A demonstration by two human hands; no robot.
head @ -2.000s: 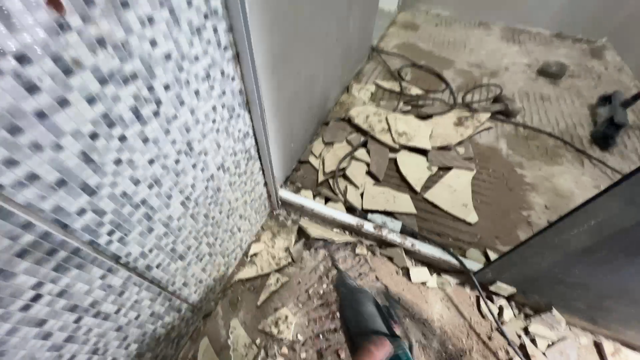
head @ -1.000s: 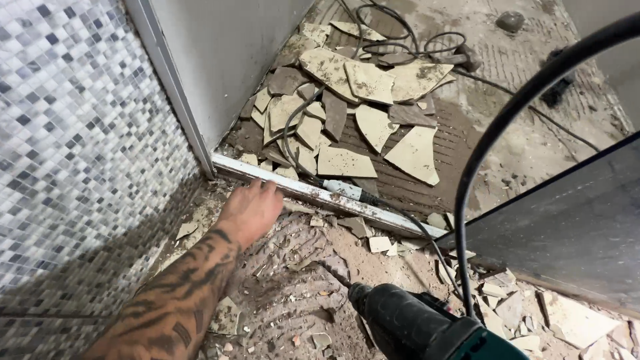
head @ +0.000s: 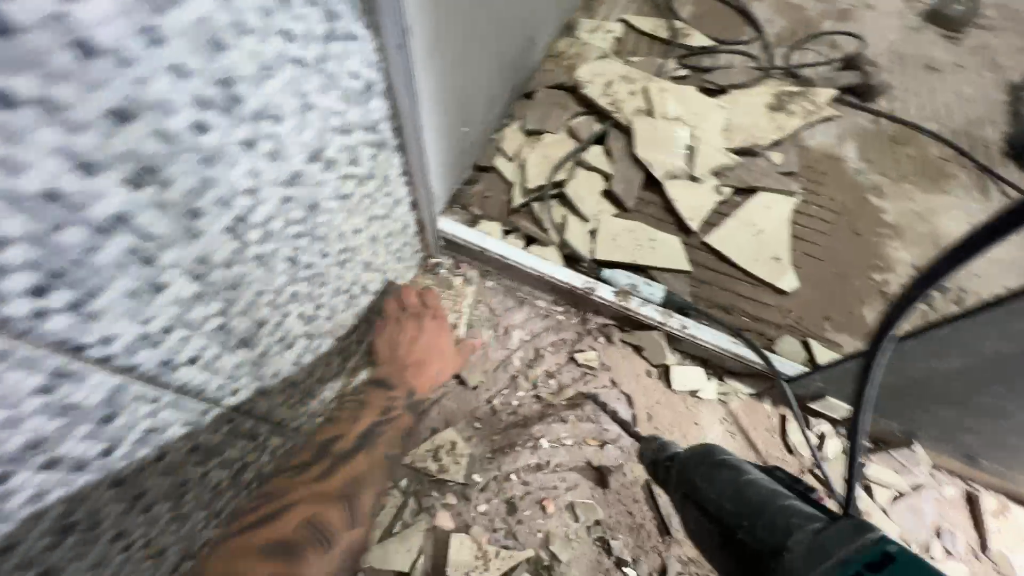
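Note:
My left hand (head: 418,340) reaches down to the rubble at the foot of the mosaic-tiled wall (head: 200,176), close to the corner by the door sill; whether its fingers hold a piece is hidden. At the lower right lies the black and green body of a corded rotary hammer (head: 740,500), its chisel bit pointing up and left over the ridged mortar (head: 552,456). My right hand is out of the frame. Broken tile pieces (head: 440,454) are scattered below my left hand.
A white metal sill (head: 560,272) crosses the floor. Beyond it are a heap of broken tiles (head: 640,242), a cable connector (head: 632,285) and a coiled black cable (head: 724,54). A grey panel (head: 952,376) stands at the right, with more shards beside it. The hammer's cable loops up at the right.
My left hand has moved from the metal sill to the foot of the mosaic wall. Tile shards seen by that corner two seconds ago are gone from there.

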